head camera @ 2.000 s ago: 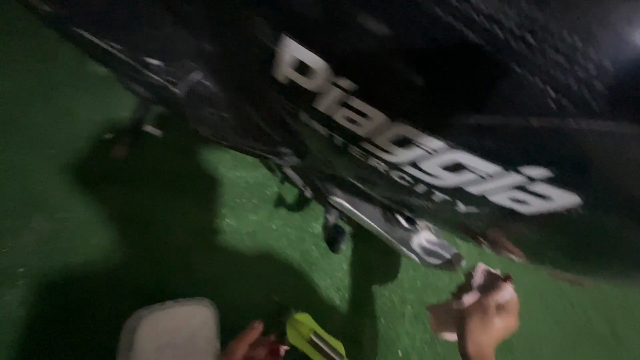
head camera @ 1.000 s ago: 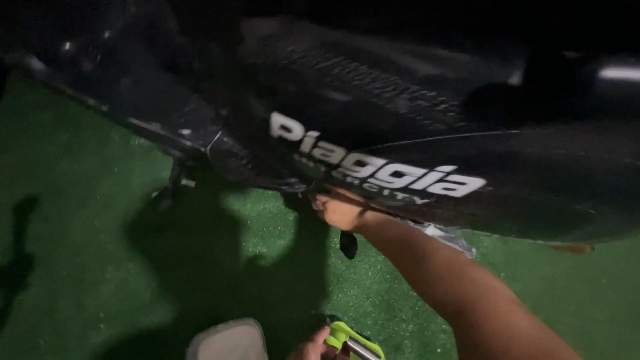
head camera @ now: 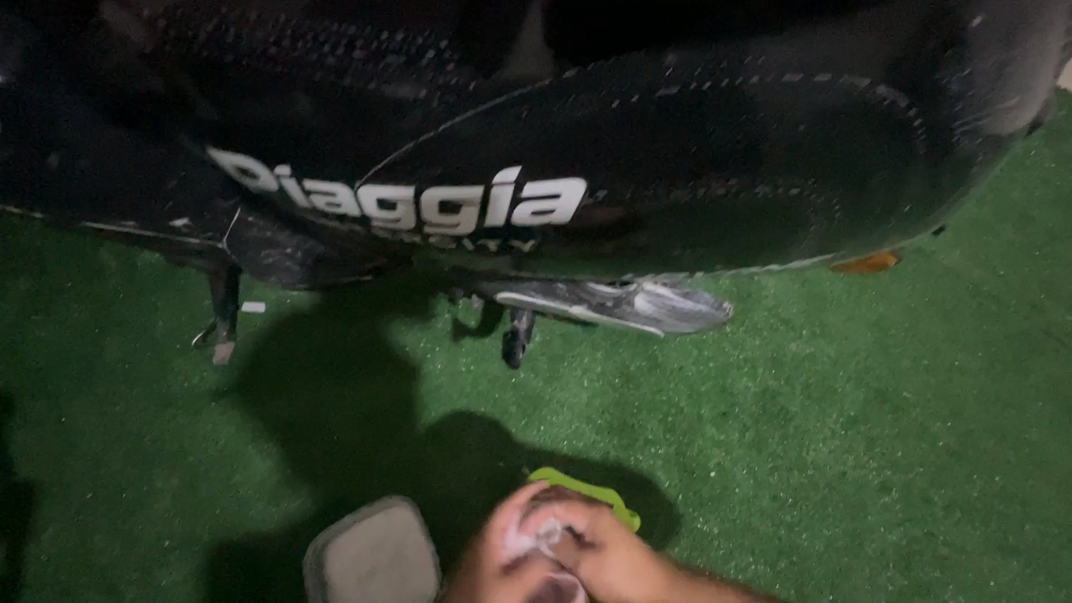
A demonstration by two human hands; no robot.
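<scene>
At the bottom centre my left hand [head camera: 494, 548] and my right hand [head camera: 607, 544] are together, blurred, around a small crumpled pale cloth [head camera: 548, 536]. Just beyond them, partly covered by my fingers, is a lime-green object [head camera: 586, 490]; whether a hand grips it cannot be told. Above stands a black Piaggio-type scooter, its side panel [head camera: 712, 167] bearing large white lettering. A scuffed grey metal part [head camera: 620, 306] sticks out under the panel, with a short black peg [head camera: 517, 339] beside it.
A beige rounded pad, perhaps a seat [head camera: 373, 553], is left of my hands. Green artificial turf [head camera: 796, 435] lies under the scooter. A stand-like leg [head camera: 224, 310] reaches down at the left, and an orange lens [head camera: 867, 263] shows under the panel's right end.
My right hand was under the scooter's side panel one second ago; it has come back down to my left hand. The view has shifted toward the panel's right end.
</scene>
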